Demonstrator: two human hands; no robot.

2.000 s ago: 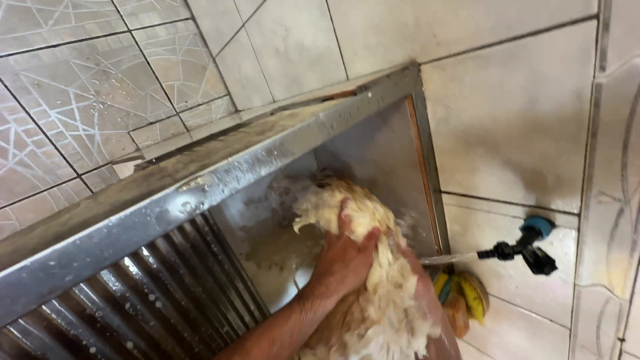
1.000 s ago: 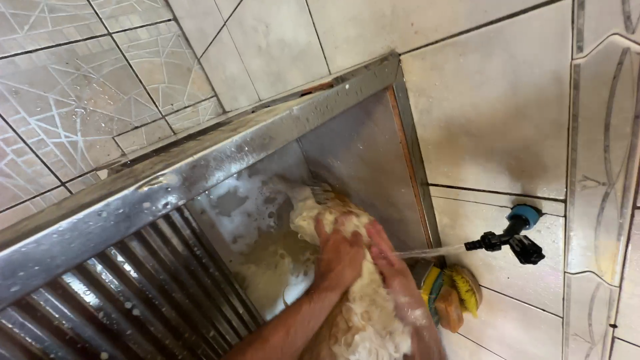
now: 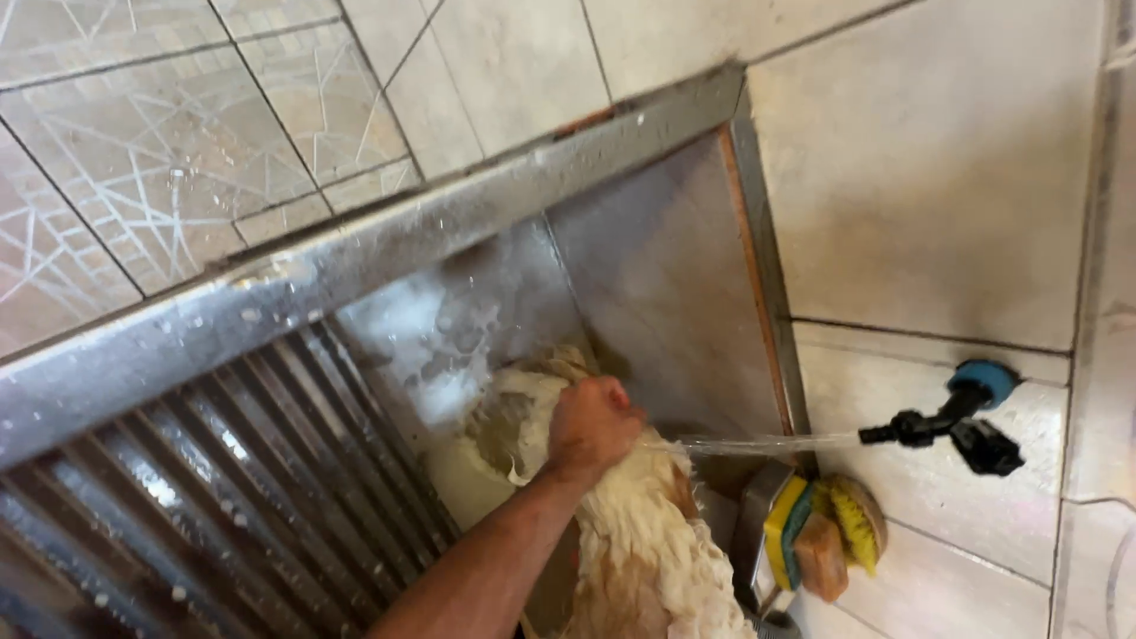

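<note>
A wet, shaggy cream-and-tan fleece-like piece hangs down through the sink basin toward the bottom edge. My left hand comes in from the bottom, its fingers closed on the upper part of the piece. Just right of that hand, a clear stream of water from a black tap with a blue knob meets the piece. Cloudy, soapy water lies to the left, beside the folds. My right hand is out of view.
A ribbed metal washboard fills the lower left, bounded by the sink's raised metal rim. At the basin's right side sit a yellow-and-green sponge, an orange-brown block and a yellow-bristled brush. Tiled walls surround the sink.
My right hand, on the shaggy piece one second ago, has left the view. My left hand is still on the piece, now with its fingers closed.
</note>
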